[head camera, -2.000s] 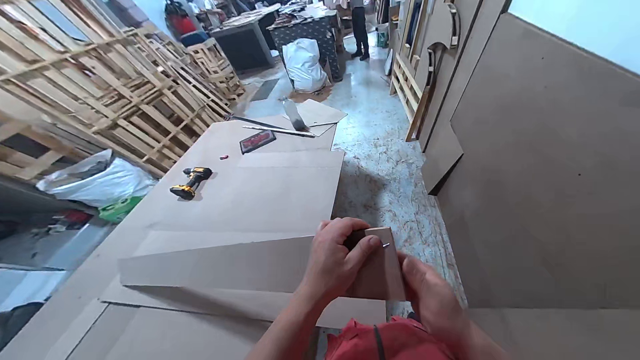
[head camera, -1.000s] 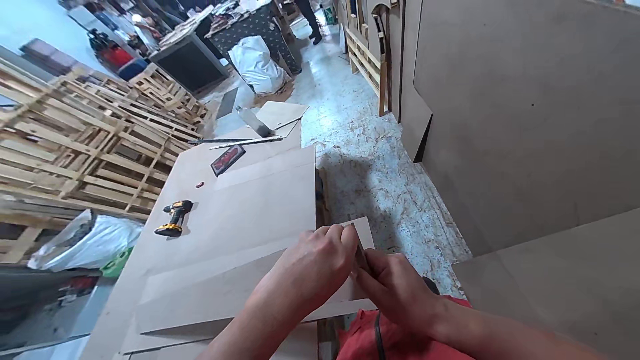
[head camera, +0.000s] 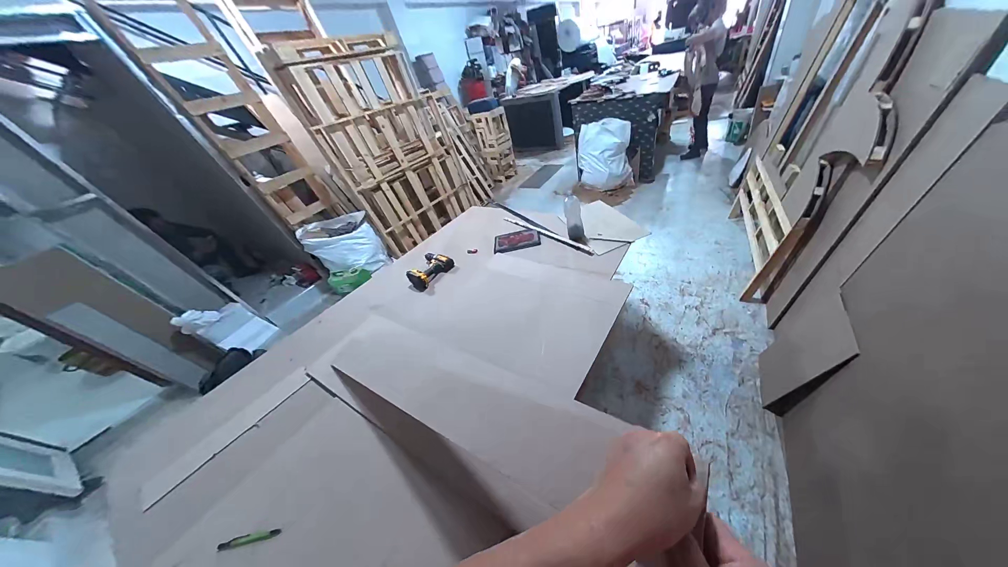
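Observation:
A long brown fiberboard strip (head camera: 488, 409) lies tilted across the worktable, its near end at my hands. My left hand (head camera: 650, 488) is closed at that end, at the bottom right; what its fingers grip is hidden. Only part of my right hand (head camera: 728, 543) shows, low behind the board's end and against it. Farther up the table lie a yellow and black cordless drill (head camera: 431, 271), a small red item (head camera: 472, 251) and a flat dark red box (head camera: 517, 241). A green pen or marker (head camera: 249, 539) rests at the lower left.
A clear bottle (head camera: 574, 219) and a thin metal strip (head camera: 549, 235) sit at the table's far end. Large boards (head camera: 906, 441) lean on the right, wooden frames (head camera: 386, 134) on the left. Another person (head camera: 703, 79) stands far back, beyond a white sack (head camera: 605, 153).
The view has swung leftward, bringing the green pen and more of the left side into frame. The screw or nail seen at the board's end two seconds ago is no longer visible.

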